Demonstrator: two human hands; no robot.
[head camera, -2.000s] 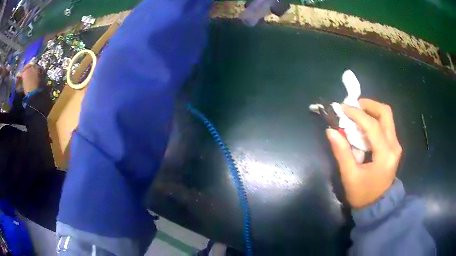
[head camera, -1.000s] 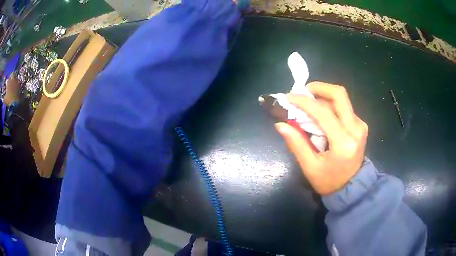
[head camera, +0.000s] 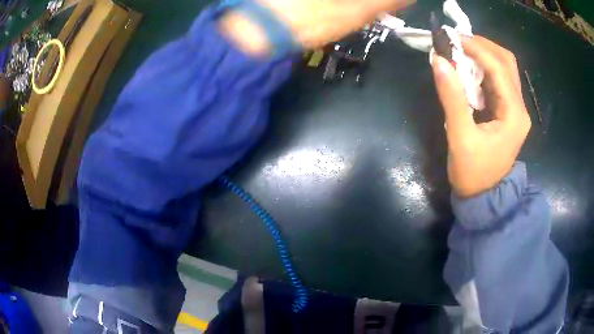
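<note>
My left hand (head camera: 332, 21) reaches in from the left at the top edge, with a blue band (head camera: 277, 29) on its wrist. It holds a wired assembly (head camera: 345, 62) with dark, white and yellow parts hanging below the hand; the fingertips are partly cut off or hidden. My right hand (head camera: 488, 117) is closed around side cutters (head camera: 443, 44) with white-wrapped handles. The dark jaws point up, close to a white part of the assembly. I cannot tell if they touch it.
A brown cardboard tray (head camera: 49, 117) lies at the left with a pale yellow ring (head camera: 49, 66) at its edge, beside a pile of small parts (head camera: 21, 68). A blue coiled cord (head camera: 270, 228) crosses the dark bench. A thin dark stick (head camera: 534, 96) lies at the right.
My left hand has come back into view from the top edge, now with a wired assembly. The cutters in my right hand now point upward, nearer the top. The view has shifted.
</note>
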